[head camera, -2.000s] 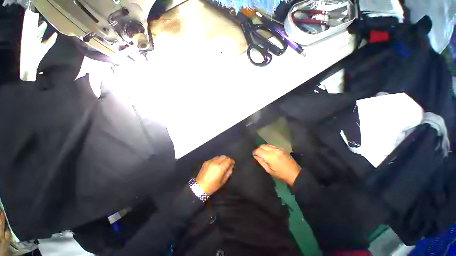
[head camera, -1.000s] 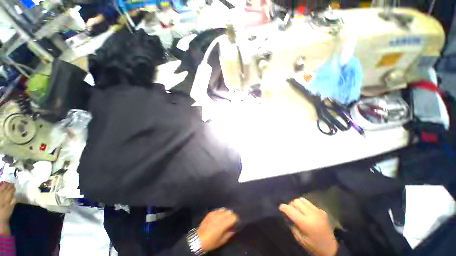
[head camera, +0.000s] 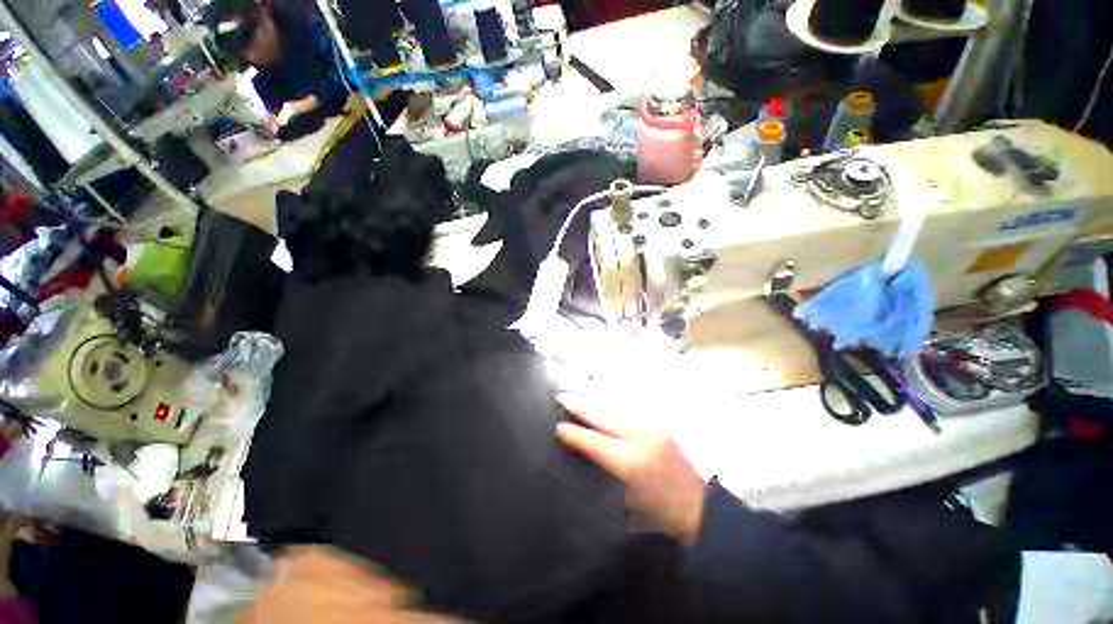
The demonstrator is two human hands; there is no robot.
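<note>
A wide black garment piece [head camera: 427, 414] lies flat left of the needle area and hangs over the table's front edge. My right hand [head camera: 635, 469] lies on its right edge, fingers pointing toward the needle area; its grip is not clear. My left hand [head camera: 336, 588] is large and blurred at the bottom edge, partly cut off, over the lower part of the cloth. The cream sewing machine [head camera: 757, 244] stands behind. Its presser foot and needle are lost in the lamp's glare.
A white lamp [head camera: 549, 290] stands left of the head. Black-handled scissors [head camera: 854, 384], a purple pen [head camera: 918, 408], a light blue tassel [head camera: 873, 311] and a notions tray [head camera: 976, 366] are at right. A crumpled black bundle [head camera: 366, 219] lies beyond the panel. A person [head camera: 287, 61] sits at the far left.
The view has lifted toward the machine. My right hand has moved from the lap up onto the cloth near the needle area. My left hand has moved left and closer to the camera.
</note>
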